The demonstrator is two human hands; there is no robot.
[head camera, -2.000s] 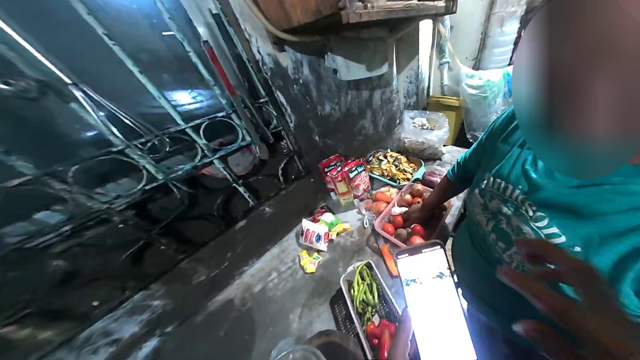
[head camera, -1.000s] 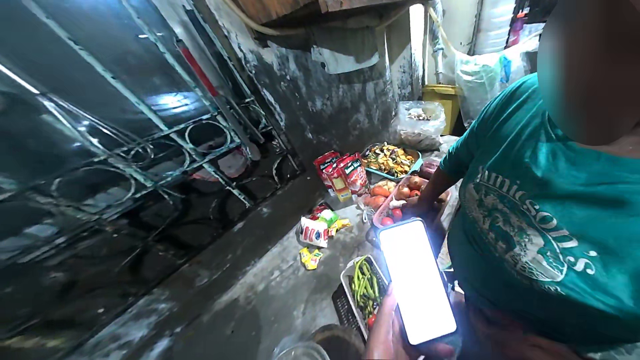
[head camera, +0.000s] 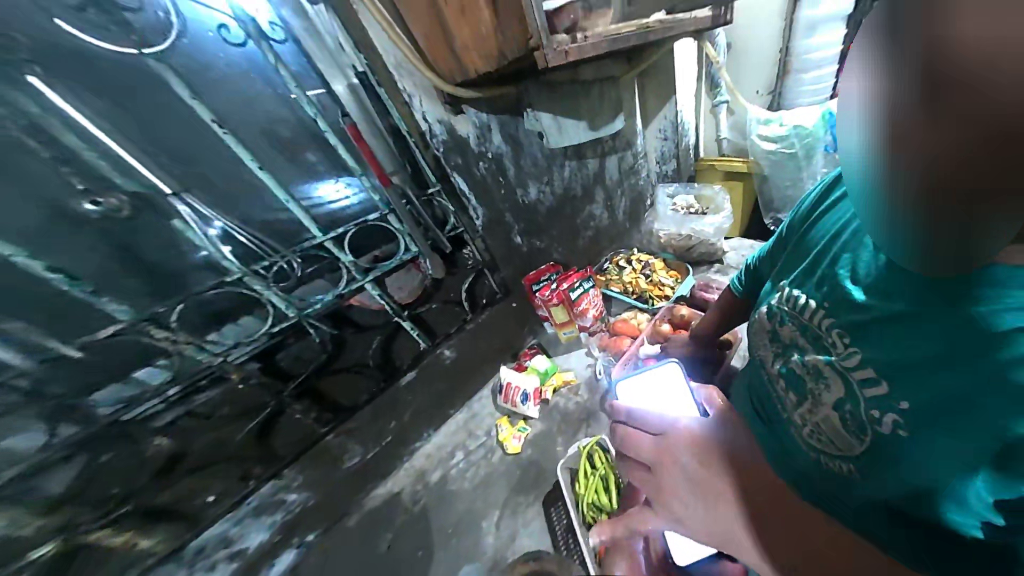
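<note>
A smartphone (head camera: 656, 390) with a bright, washed-out screen is held low in front of me. My right hand (head camera: 680, 460) comes from the lower right and lies across the phone, its fingers at the left edge, covering the middle of the screen. Below it, mostly hidden, my left hand (head camera: 628, 554) holds the phone's lower part from underneath. Just left of the hands is a white plastic basket (head camera: 566, 480) of green bean-like pods (head camera: 596, 484). Beyond the phone stands a pink basket (head camera: 636, 352) holding onions and other round produce.
A person in a teal shirt (head camera: 816, 376) stands close at right, one hand in the pink basket. Red pouches (head camera: 582, 300), a blue tray (head camera: 686, 284) of cut vegetables, small packets (head camera: 512, 434) and a plastic bag (head camera: 692, 220) are on the floor. A metal grille (head camera: 276, 300) runs along the left.
My right hand has come over the phone and covers much of its screen. The red peppers seen in the white basket two seconds ago are now mostly hidden. The view has shifted slightly.
</note>
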